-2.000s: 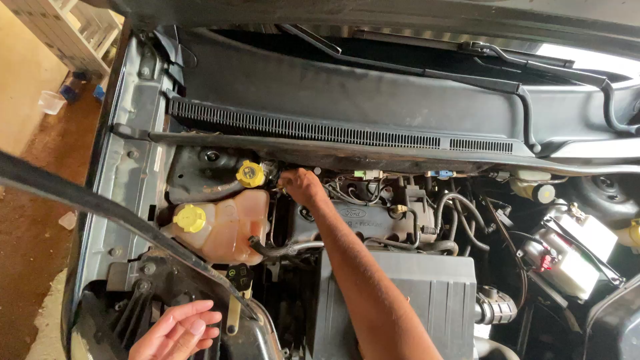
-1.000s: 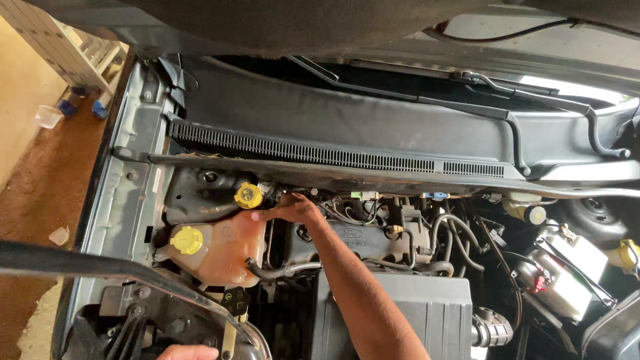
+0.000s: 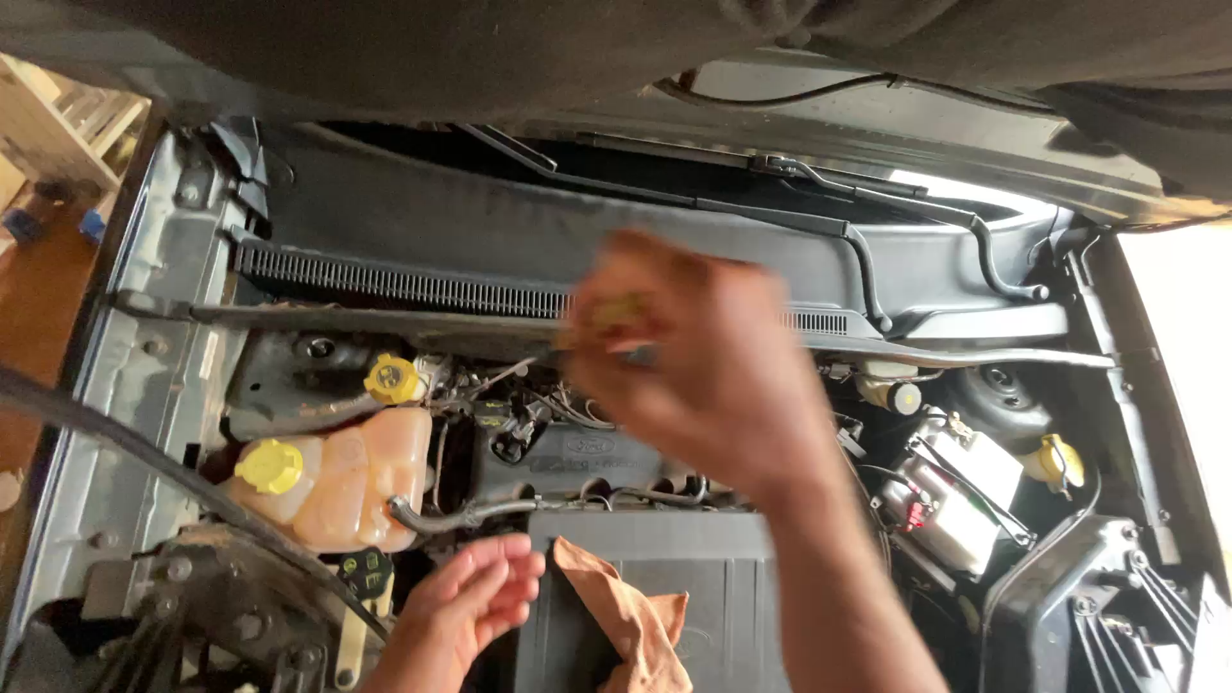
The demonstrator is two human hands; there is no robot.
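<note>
Blurred by motion, my right hand [image 3: 698, 361] is raised over the engine, its fingers closed round a small yellowish thing [image 3: 616, 310] that is too blurred to name. My left hand [image 3: 472, 597] is low in the view, fingers apart and slightly curled, holding nothing. Just right of it, a brown cloth [image 3: 630, 616] lies over the black plastic engine-bay box [image 3: 731, 558]. Behind the hands is the Ford engine cover [image 3: 568, 462]. To the left stand the translucent coolant reservoir [image 3: 361, 472] with its yellow cap [image 3: 269, 467] and another yellow cap [image 3: 392, 379].
A black hood prop rod [image 3: 192, 462] slants across the left side. The slotted cowl grille [image 3: 404, 289] and wiper arms [image 3: 857, 269] lie beyond the engine. At right are a light-coloured battery [image 3: 953, 491] with cables and a yellow-capped filler [image 3: 1054, 462]. The raised hood hangs overhead.
My right hand has risen from beside the yellow cap near the reservoir and moved right. More of my left hand shows than a second ago. The brown cloth has come into view.
</note>
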